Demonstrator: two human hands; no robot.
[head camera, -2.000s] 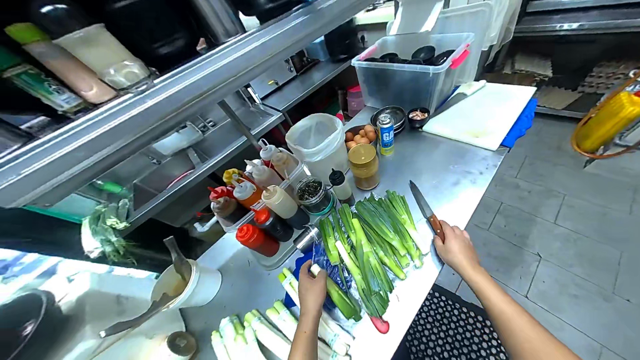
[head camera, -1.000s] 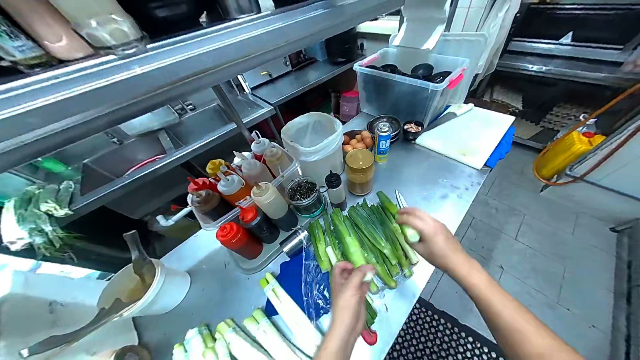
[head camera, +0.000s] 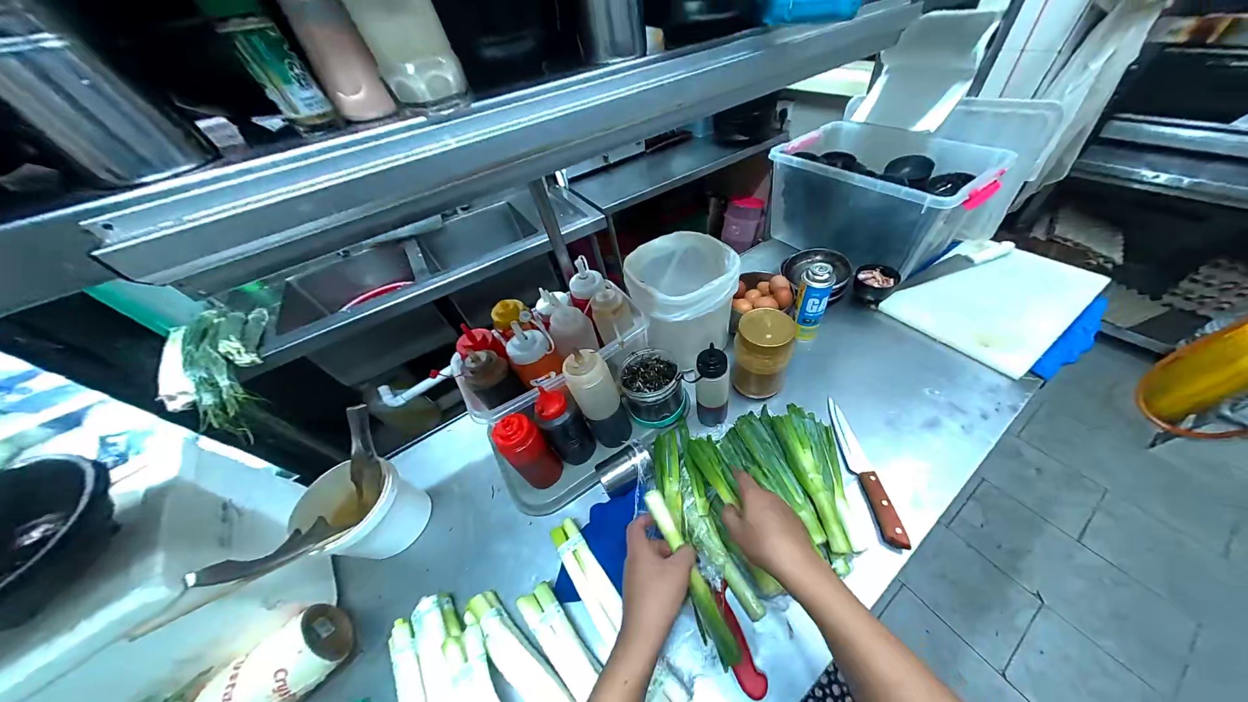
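My left hand (head camera: 655, 570) grips a leek piece (head camera: 666, 520) with a white end, near clear plastic wrap. My right hand (head camera: 765, 522) is on the green leek tops (head camera: 770, 458), fingers among the leaves; whether it holds any is unclear. To its right a kitchen knife with a wooden handle (head camera: 885, 509) lies on the white board or sheet, blade pointing away. A red-handled tool (head camera: 741, 648) lies partly under the greens. White leek stalks (head camera: 517, 648) lie in bundles at the lower left, beside a blue cloth or sheet (head camera: 609, 536).
Squeeze bottles (head camera: 526, 448) stand on a tray left of the greens. Behind are a lined plastic tub (head camera: 682, 283), brown eggs (head camera: 763, 292), a gas canister (head camera: 813, 300) and a capped jar (head camera: 763, 351). A cutting board (head camera: 1004, 302) lies back right. A metal shelf (head camera: 546, 107) crosses overhead.
The knife, in my right hand two seconds ago, now lies on the work surface. My right hand has moved left onto the greens, beside my left hand.
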